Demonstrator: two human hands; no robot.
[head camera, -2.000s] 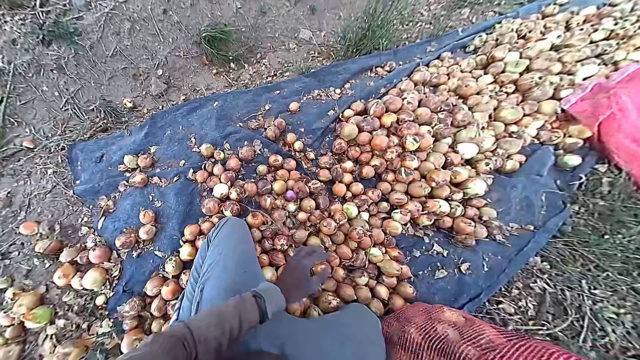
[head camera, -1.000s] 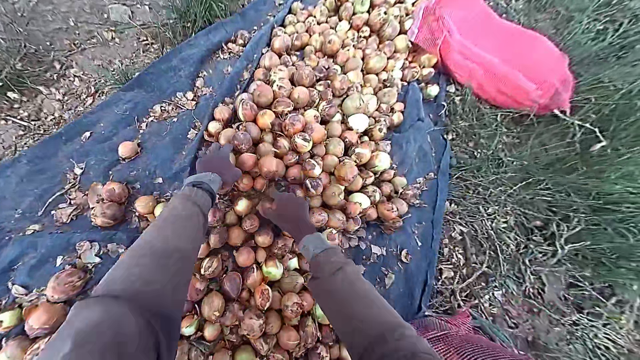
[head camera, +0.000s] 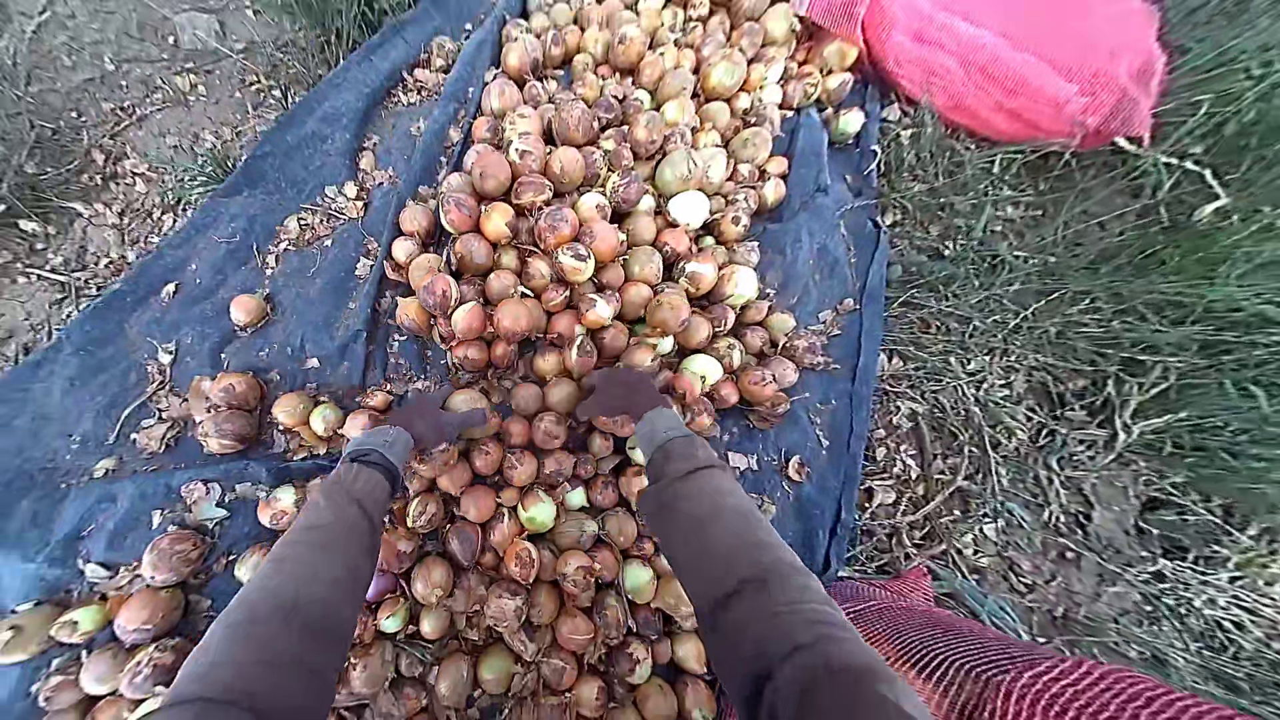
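Observation:
A long heap of onions (head camera: 540, 310) with brown, papery skins lies on a dark blue ground sheet (head camera: 290, 290). Both arms reach down into the middle of the heap. My left hand (head camera: 432, 418) rests at the heap's left side, its fingers pointing right against the onions. My right hand (head camera: 625, 393) lies over onions a little farther right, palm side hidden. Several onions show between the two hands. Whether either hand grips an onion cannot be seen.
A full pink mesh sack (head camera: 1015, 65) lies at the top right. Another red mesh sack (head camera: 990, 640) is at the lower right. Loose onions (head camera: 150, 612) and dry skins lie at the left. Grass (head camera: 1180, 280) and bare soil (head camera: 130, 130) border the sheet.
The view has swung well round since two seconds ago. Two seconds ago only one hand showed, at the onions; both show now. Since one second ago, the hands have moved nearer the body over the heap.

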